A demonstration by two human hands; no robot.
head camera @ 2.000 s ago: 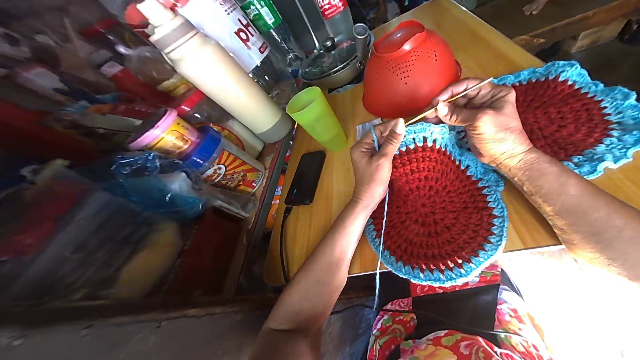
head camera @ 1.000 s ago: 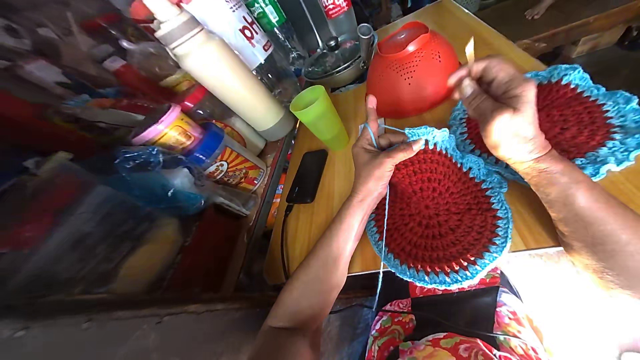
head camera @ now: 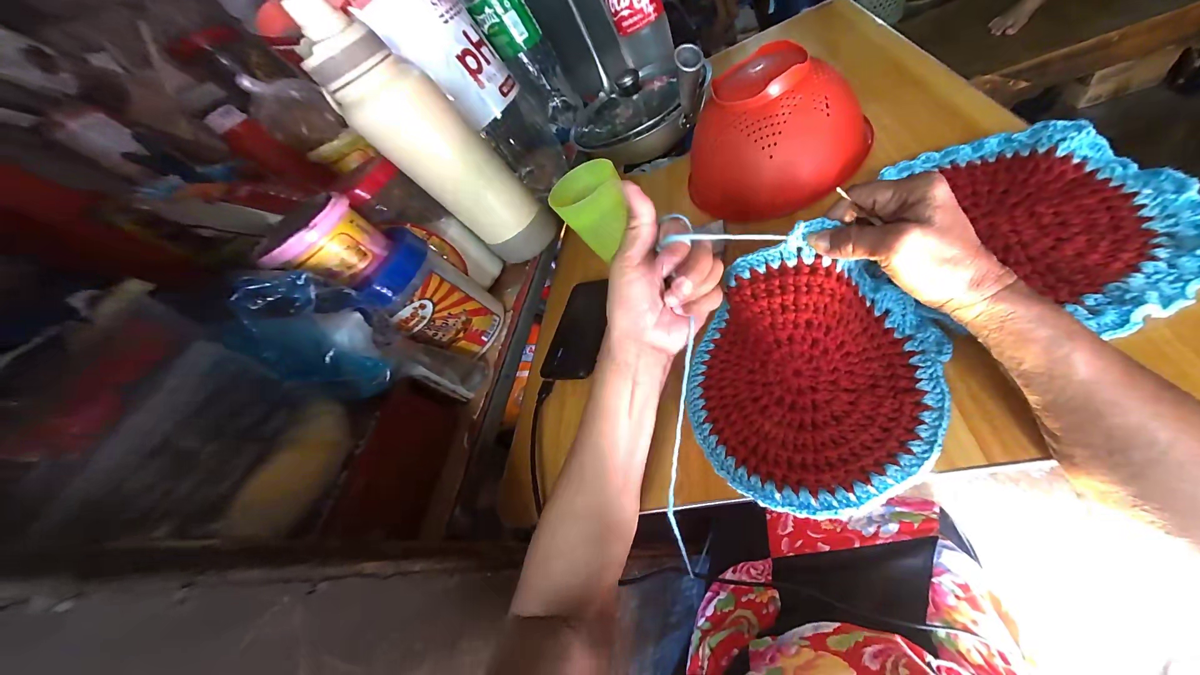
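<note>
A round crocheted piece (head camera: 811, 380), dark red with a light blue edge, hangs over the table's front edge. My right hand (head camera: 914, 234) pinches its top edge and holds a thin crochet hook (head camera: 844, 194), mostly hidden by the fingers. Light blue yarn (head camera: 745, 237) runs taut from that edge to my left hand (head camera: 667, 272), where it wraps a finger, passes through the curled fingers and hangs down. The left thumb points up in front of a green plastic cup (head camera: 592, 208). A second red and blue crocheted piece (head camera: 1050, 220) lies at the right, partly behind my right hand.
A red plastic colander (head camera: 778, 136) stands upside down behind the work. Left of it are a lidded pan (head camera: 633, 117), plastic bottles and a cream flask (head camera: 436, 141). A black phone (head camera: 577, 328) with a cable lies on the wooden table (head camera: 572, 422). Jars crowd the left side.
My right hand was raised off the piece with the hook a second ago; it has come down to the blue edge. My left hand has let go of the edge and moved left, with yarn stretched between.
</note>
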